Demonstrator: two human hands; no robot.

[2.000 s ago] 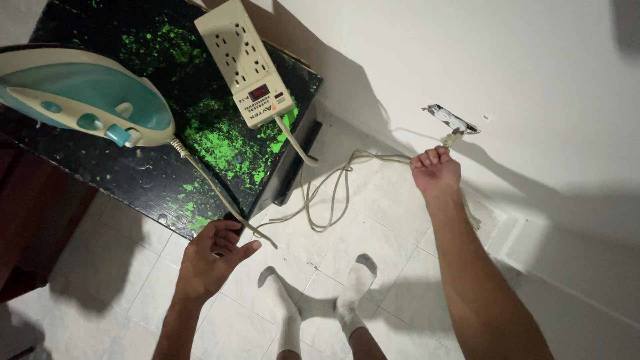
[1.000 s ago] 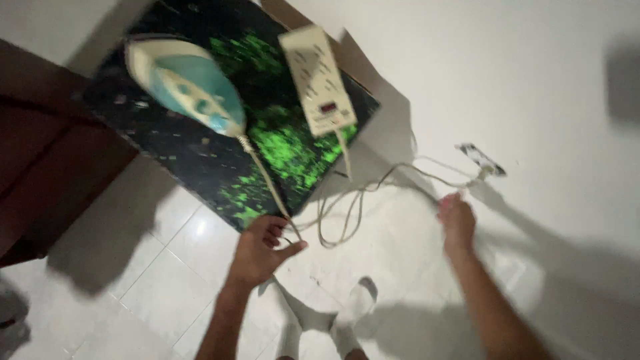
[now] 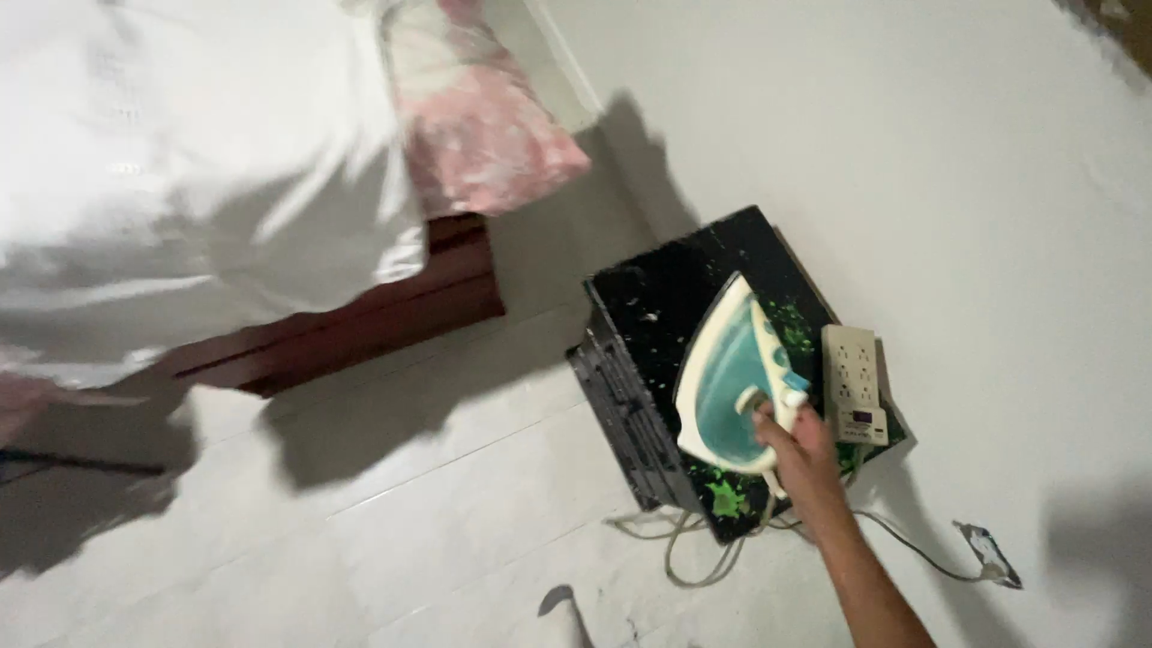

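A teal and cream clothes iron [image 3: 724,396] is above the black, green-splattered top of a small stand [image 3: 648,306]. My right hand [image 3: 796,441] grips the iron by its handle near the rear; whether its soleplate touches the stand cannot be told. Just right of the hand, a beige power strip [image 3: 850,373] lies along the stand's edge. The iron's cord [image 3: 774,486] hangs from its back end, and loops of cable [image 3: 702,576] rest on the floor below. Another stretch of cable runs to a plug at the wall outlet [image 3: 988,551]. My left hand is out of view.
At upper left, a white cloth [image 3: 225,180] drapes over a piece of furniture with a dark red wooden base [image 3: 387,310]. Beside it is a pink and white patterned cushion or fabric [image 3: 490,135]. The white wall [image 3: 855,135] borders the stand, and a socked foot [image 3: 564,616] shows at the bottom.
My right hand has left the cable near the outlet and taken hold of the iron. My left hand, earlier at the iron's cord, has gone out of view. The view has swung left.
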